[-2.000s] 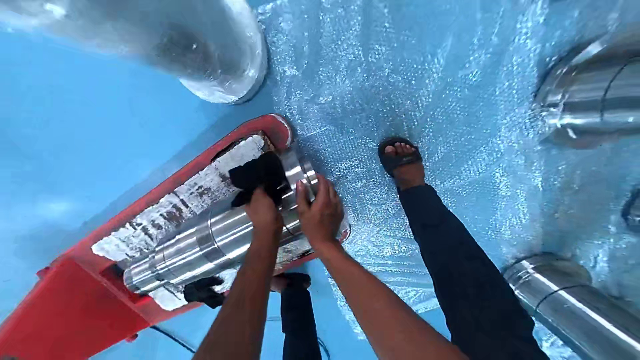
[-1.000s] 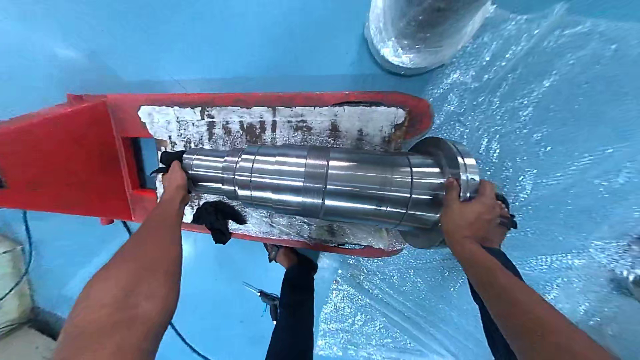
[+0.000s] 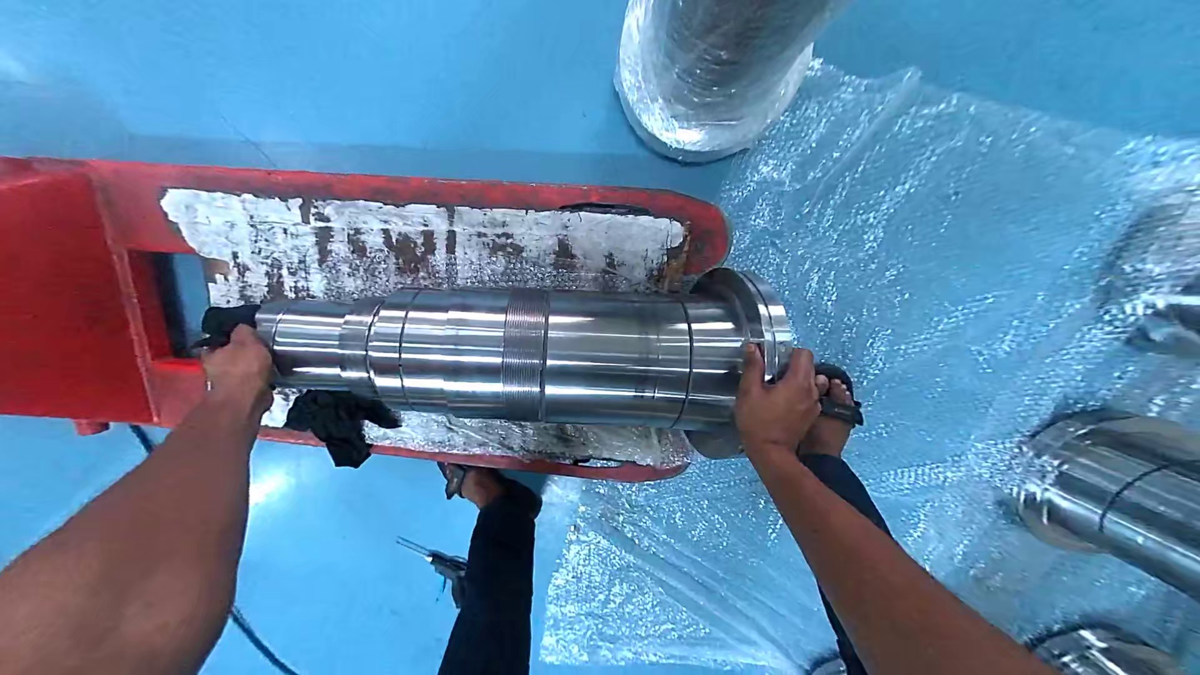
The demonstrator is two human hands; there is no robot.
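A stepped, flanged steel shaft (image 3: pixel 600 356) lies lengthwise on the padded forks of a red pallet jack (image 3: pixel 66 291), its flange to the right and a ribbed band near its middle. At the narrow left end, my left hand (image 3: pixel 239 370) grips the shaft's tip with a black cloth (image 3: pixel 228 322) bunched beside the fingers. My right hand (image 3: pixel 776 398) is clasped on the rim of the flange, thumb and fingers at its near side. A second black cloth (image 3: pixel 342 422) hangs over the near fork, just below the shaft.
Bubble wrap (image 3: pixel 900 281) covers the floor at the right. A plastic-wrapped cylinder (image 3: pixel 712 75) stands beyond the fork tips; more steel shafts (image 3: pixel 1106 478) are at the right. My feet in sandals are near the forks. A tool (image 3: pixel 450 567), possibly a drill, and a cable (image 3: pixel 248 637) lie on the blue floor.
Two seconds ago both hands were close together near the flange; my left hand is now at the narrow end, my right still at the flange. The view has turned considerably.
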